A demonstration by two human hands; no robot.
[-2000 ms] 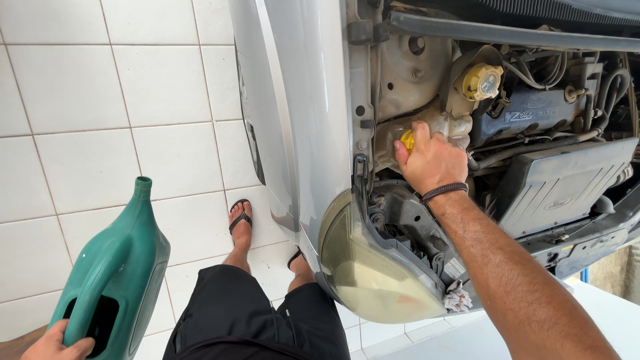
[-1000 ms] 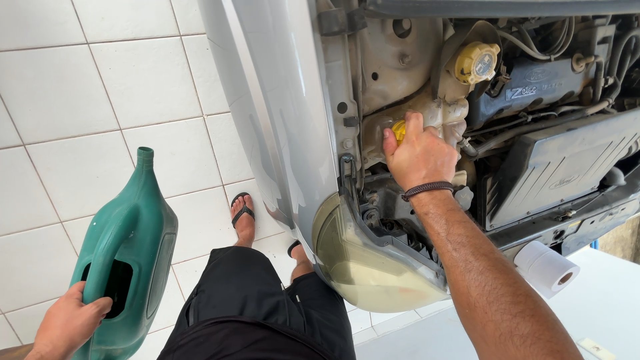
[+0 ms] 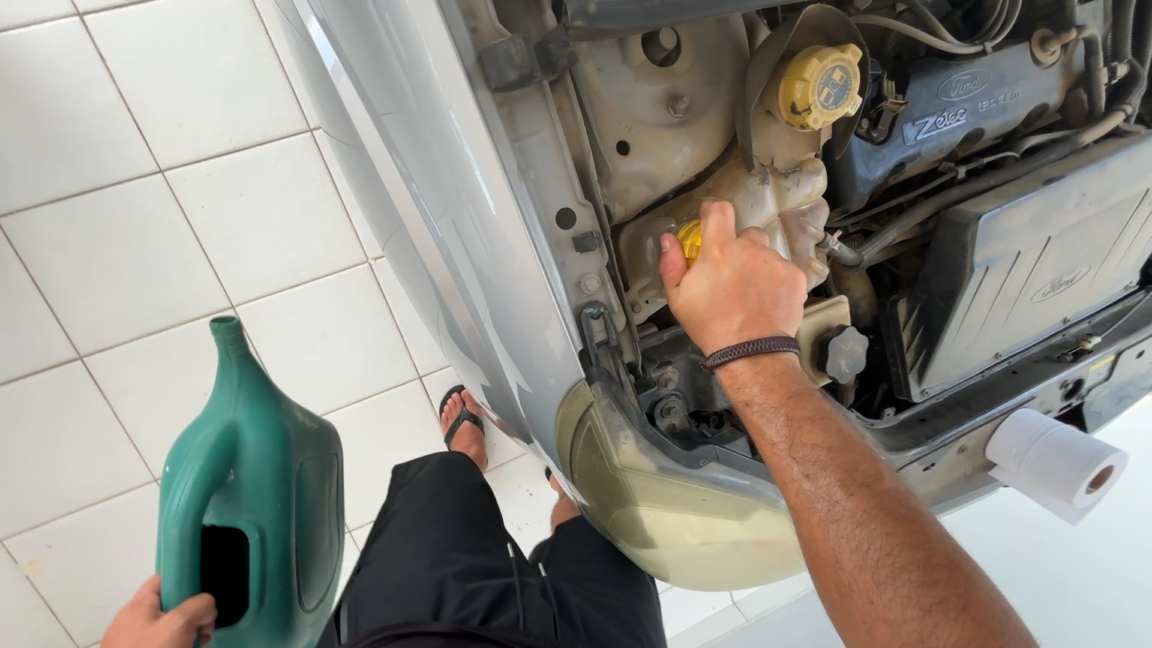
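My right hand is on a small yellow cap on a translucent plastic reservoir in the car's engine bay; thumb and fingers lie around the cap. A larger yellow cap with a dark centre stands farther back, untouched. At the lower left, my left hand grips the handle of a green plastic watering can, whose narrow spout points away from me. The can hangs over the tiled floor, apart from the car. Its inside looks dark, so its contents cannot be seen.
The silver fender and yellowed headlight lie between my legs and the engine bay. A blue-grey engine cover and a black plastic box sit to the right. A white paper roll rests at the front edge.
The view has shifted, bringing the paper roll into sight since the oldest frame. My right hand stays at the small yellow cap, and my left hand keeps hold of the green can.
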